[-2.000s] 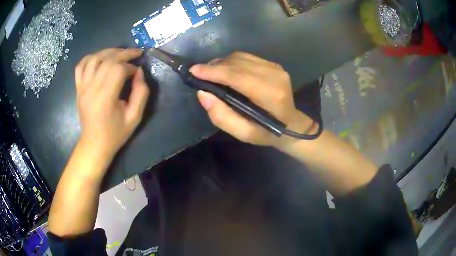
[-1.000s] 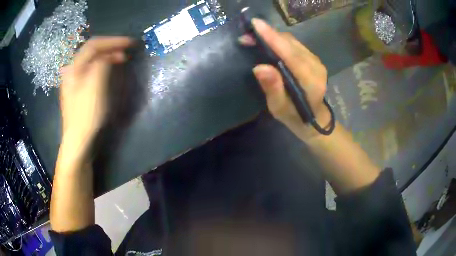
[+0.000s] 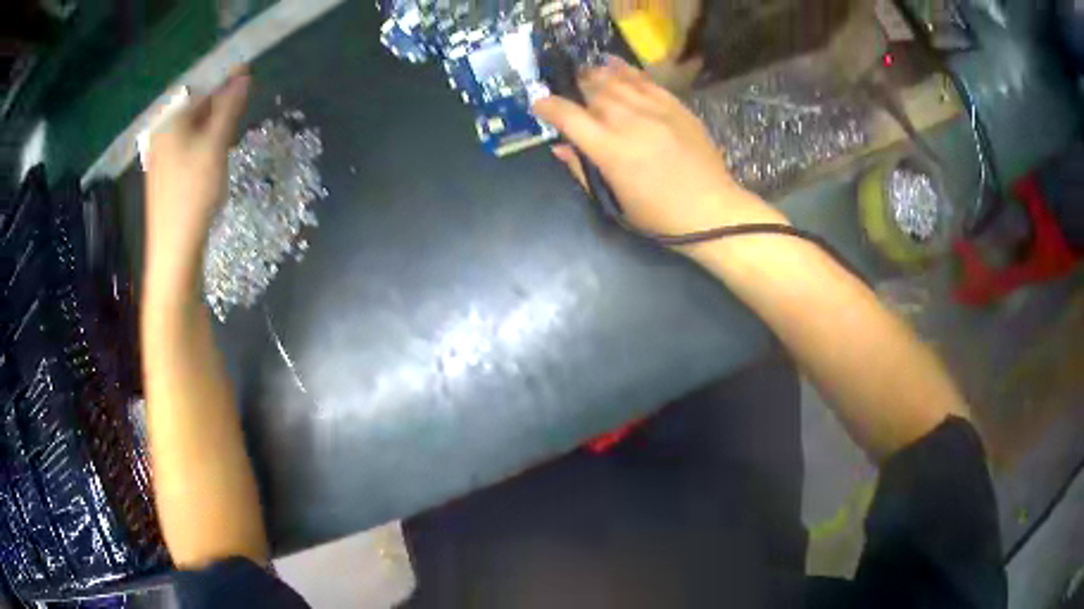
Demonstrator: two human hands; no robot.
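Note:
My right hand [image 3: 648,149] is closed around the dark soldering iron [image 3: 598,184], whose cord runs over the wrist; its tip is hidden. The fingertips are at a blue circuit board [image 3: 505,129] with a silver-white middle, at the near side of a pile of blue boards [image 3: 416,30]. I cannot tell if they touch it. My left hand [image 3: 188,161] is blurred at the upper left, fingers close together, beside a small white card [image 3: 163,115]. Whether it holds anything does not show. A heap of tiny clear-silver parts [image 3: 264,214] lies right of it on the dark mat.
A shallow brown box of silver pieces [image 3: 779,131] is at the upper right, beyond it a yellow-rimmed round holder [image 3: 882,212] with silver bits and a red object [image 3: 1025,244]. Black ribbed trays [image 3: 54,440] are at far left. A green strip [image 3: 101,71] runs along the upper left.
The view has shifted. The single board in front is gone from its place; a board now lies by the pile. The right hand with the iron and the left hand have both moved farther forward.

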